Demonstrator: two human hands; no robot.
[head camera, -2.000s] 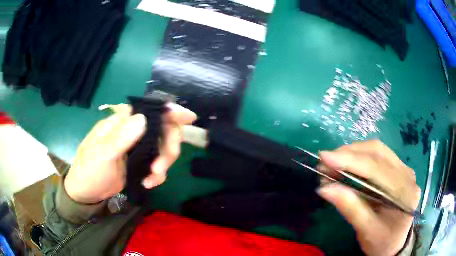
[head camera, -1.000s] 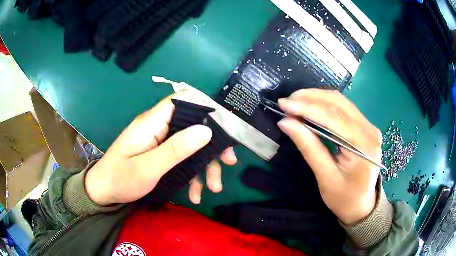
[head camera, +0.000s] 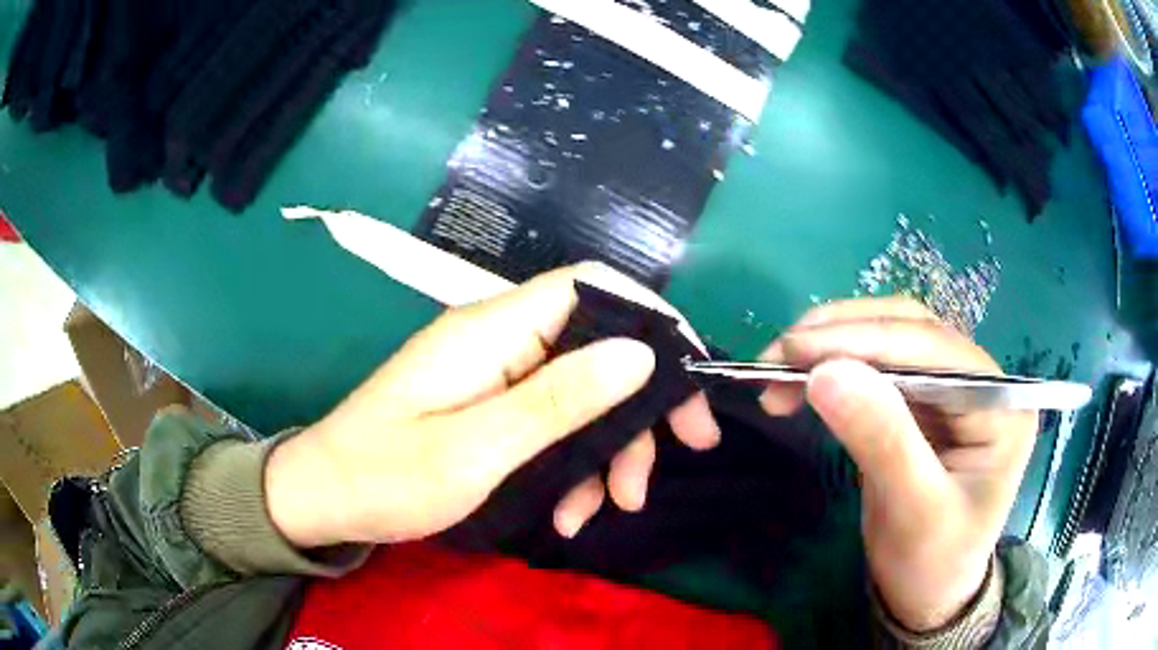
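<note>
My left hand (head camera: 470, 419) holds a black ribbed strip (head camera: 622, 318) between thumb and fingers, above the green bench. My right hand (head camera: 902, 432) holds slim metal tweezers (head camera: 775, 372). Their tips touch or nearly touch the strip's right edge; whether a tiny piece is between them is too small to tell. Behind my hands lies a shiny black board (head camera: 597, 152) with scattered silver specks and a neat grid of tiny pale pieces (head camera: 472, 221). White tape (head camera: 394, 260) crosses the near end of the board, partly hidden by my left hand.
Black strip stacks lie at upper left (head camera: 241, 76) and upper right (head camera: 965, 76). A loose silver pile (head camera: 940, 277) is behind my right hand, beside tiny black pieces (head camera: 1051, 361). More black material lies below my hands. A blue item (head camera: 1126, 152) is at right, cardboard boxes (head camera: 51, 444) at lower left.
The tweezers have moved from beside the grid on the board to the edge of the black strip. The view has shifted, so the board appears further left. The left hand still holds the strip.
</note>
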